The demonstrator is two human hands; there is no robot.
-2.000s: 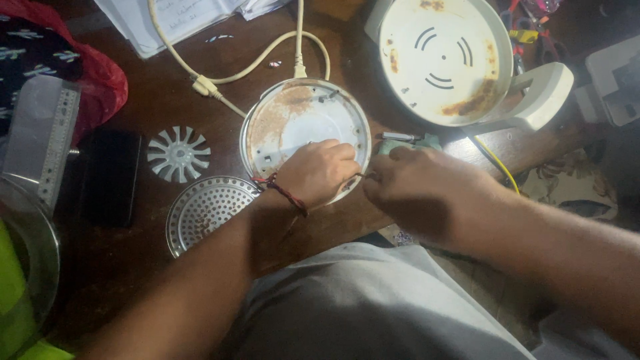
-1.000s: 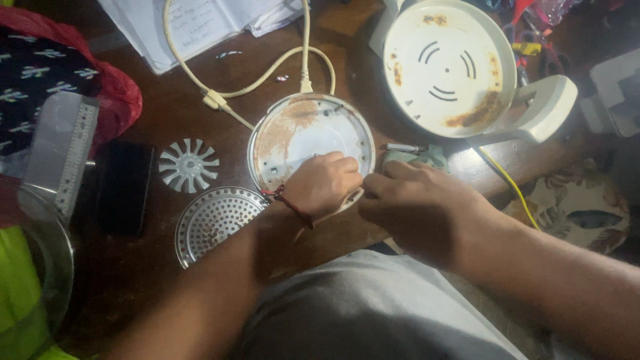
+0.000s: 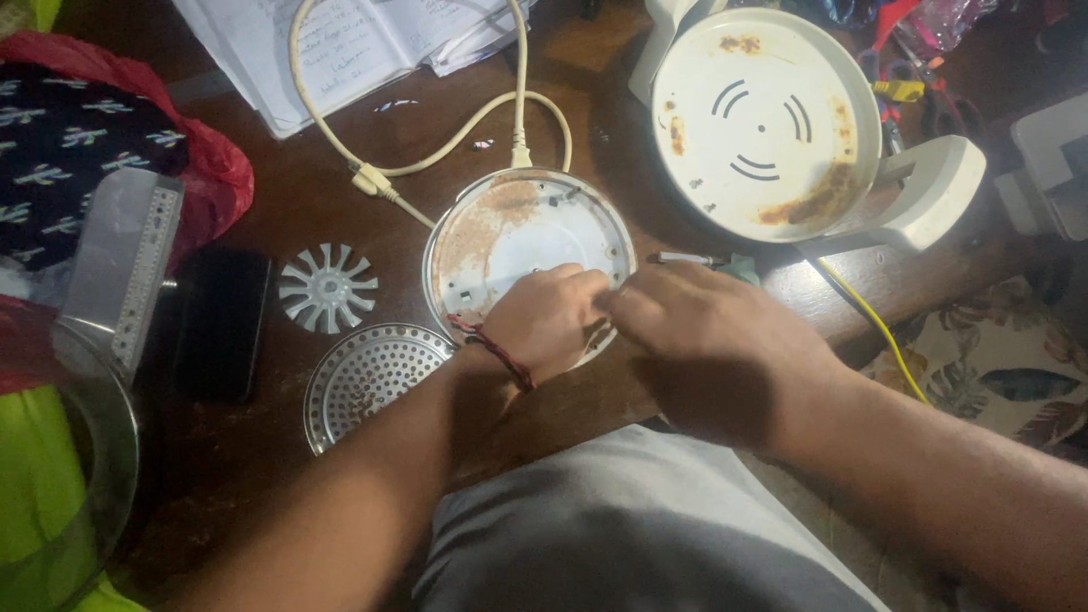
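A round, shallow metal housing (image 3: 527, 234) with brown rust or dirt inside lies on the dark wooden table. My left hand (image 3: 552, 319), with a red cord at the wrist, rests over its lower right part, fingers curled. My right hand (image 3: 688, 319) is curled at the housing's right edge, its fingertips close to those of the left. Whatever may be between the fingers is hidden. Left of the housing lie a grey fan wheel (image 3: 329, 289) and a perforated metal disc (image 3: 378, 374), partly behind my left forearm. A slim pale tool (image 3: 684, 257) lies beyond my right hand.
A cream power cord (image 3: 459, 153) loops behind the housing. A stained cream shell with a handle (image 3: 765, 127) stands at the upper right. Papers (image 3: 340, 51) lie at the back. Leftward are a dark phone (image 3: 223, 323), a clear ruler (image 3: 149, 272) and a transparent round rim (image 3: 123, 450).
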